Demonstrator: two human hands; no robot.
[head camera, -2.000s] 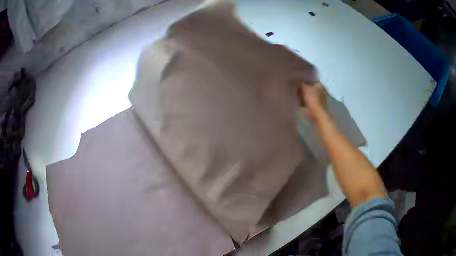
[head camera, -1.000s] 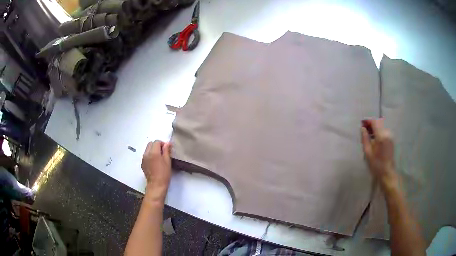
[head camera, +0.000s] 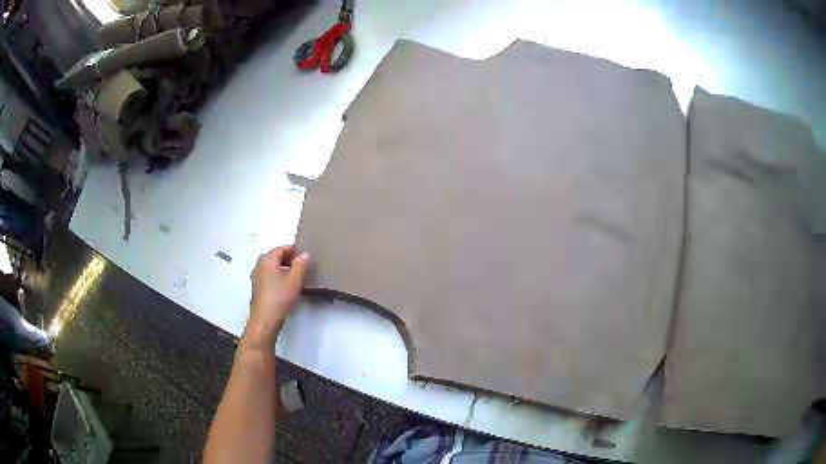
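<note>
A stack of grey-brown cut panels (head camera: 507, 217) lies flat on the white table, with curved notches at its left side and layered edges at the near side. A second cut panel or stack (head camera: 747, 272) lies beside it on the right, a narrow gap between them. My left hand (head camera: 279, 285) pinches the left edge of the stack, near the curved notch, thumb and fingers at the cloth's corner. My right hand is not in view; a small dark shape at the right edge is too unclear to tell.
Red-handled shears (head camera: 324, 50) lie behind the stack at upper left. A pile of tied bundles (head camera: 149, 82) is at the far left. Offcuts (head camera: 224, 257) lie on the white table (head camera: 226, 199). Speckled floor and a white bin (head camera: 77, 421) are at lower left. Plaid cloth (head camera: 435, 449) shows at the bottom.
My right hand has left the gap between the panels and gone out of view. My left hand stays at the stack's left edge. The right panel now shows its near edge and some creases.
</note>
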